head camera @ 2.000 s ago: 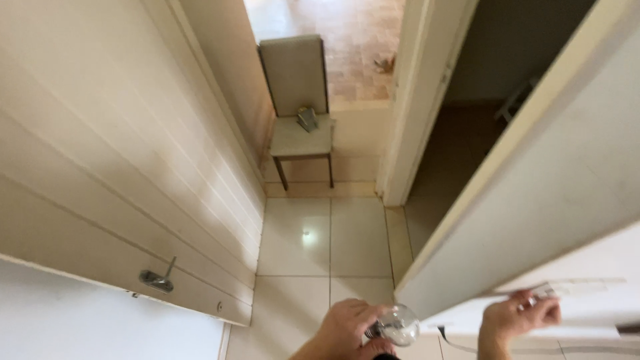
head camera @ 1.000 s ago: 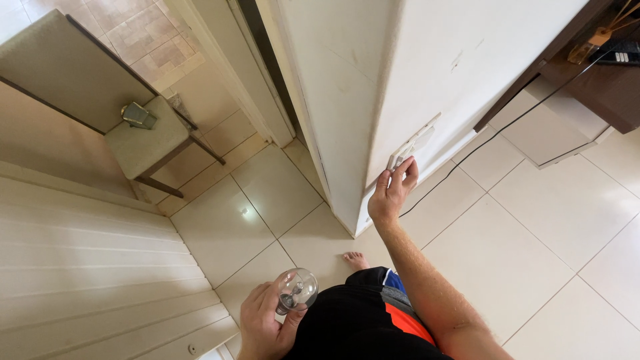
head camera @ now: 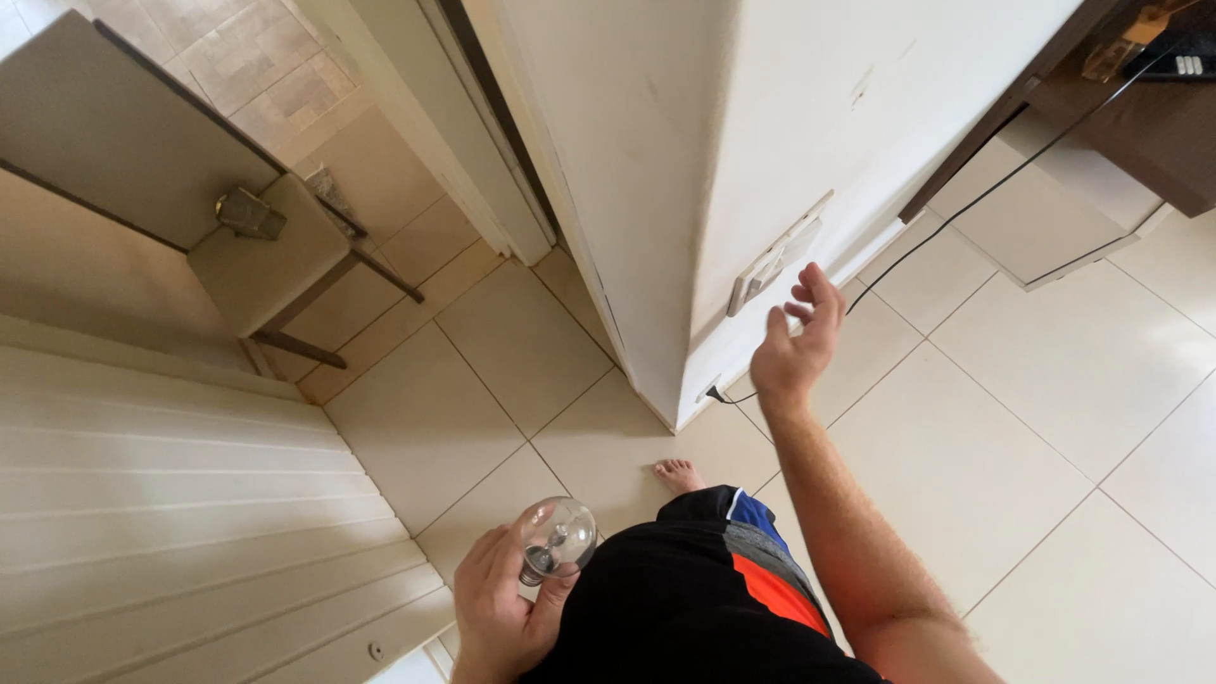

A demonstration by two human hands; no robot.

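My left hand point(head camera: 508, 594) holds a clear glass light bulb point(head camera: 560, 537) by its metal base, low in the view and left of my black shirt. My right hand point(head camera: 801, 337) is raised beside a white wall switch plate point(head camera: 779, 255), its fingers apart and holding nothing. A small gap shows between the fingers and the plate.
At the upper left stands a padded chair point(head camera: 275, 252) with a small box point(head camera: 250, 213) on its seat. A white panelled door point(head camera: 190, 513) is at the lower left. A black cord point(head camera: 988, 190) runs from a low wall plug point(head camera: 715, 392) toward a dark brown shelf point(head camera: 1121, 133).
My right hand has come off the switch plate, which it was touching a second ago. My left hand keeps hold of the bulb. The view has swung to the right since two seconds ago.
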